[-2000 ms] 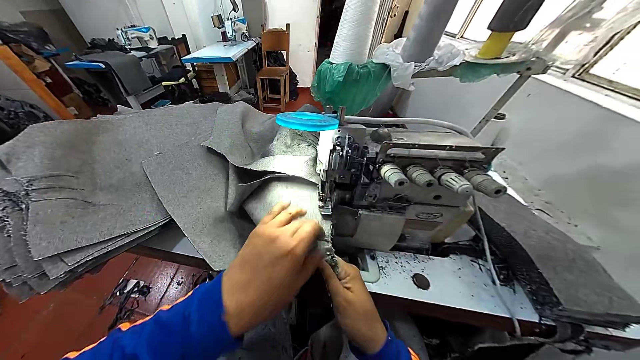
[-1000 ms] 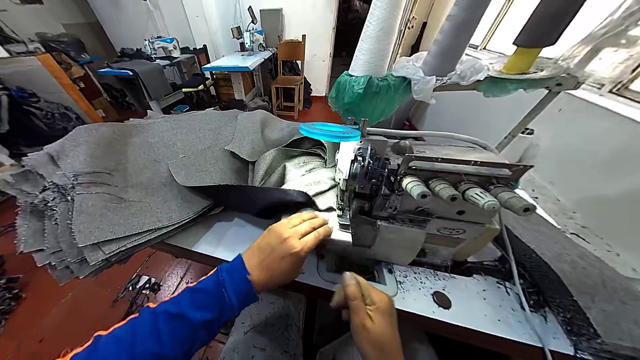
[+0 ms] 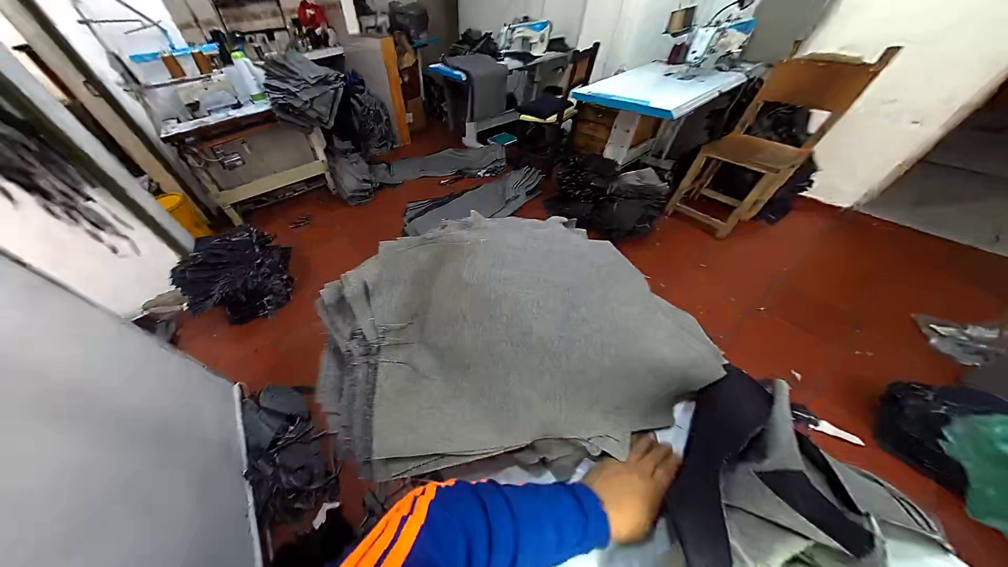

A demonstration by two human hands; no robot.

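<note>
Before me lies a thick stack of cut grey fabric pieces (image 3: 520, 339), its left side showing many frayed layers. My left hand (image 3: 634, 488), in a blue sleeve with orange stripes, reaches to the near right corner of that stack, palm down; whether its fingers pinch a layer cannot be told. Just right of the hand are a dark fabric piece (image 3: 720, 441) and crumpled grey fabric (image 3: 772, 504) with dark parts. My right hand is out of view.
Dark fabric bundles (image 3: 232, 272) and grey cut pieces (image 3: 480, 197) lie on the red floor. Farther back stand a wooden chair (image 3: 756, 150), a white sewing table (image 3: 661, 87) and another worktable (image 3: 260, 150). A pale panel (image 3: 118, 409) stands at near left.
The view has swung far to the left, away from the overlock sewing machine. My left hand has left the machine's front and is now at the fabric stack. My right hand has gone out of view.
</note>
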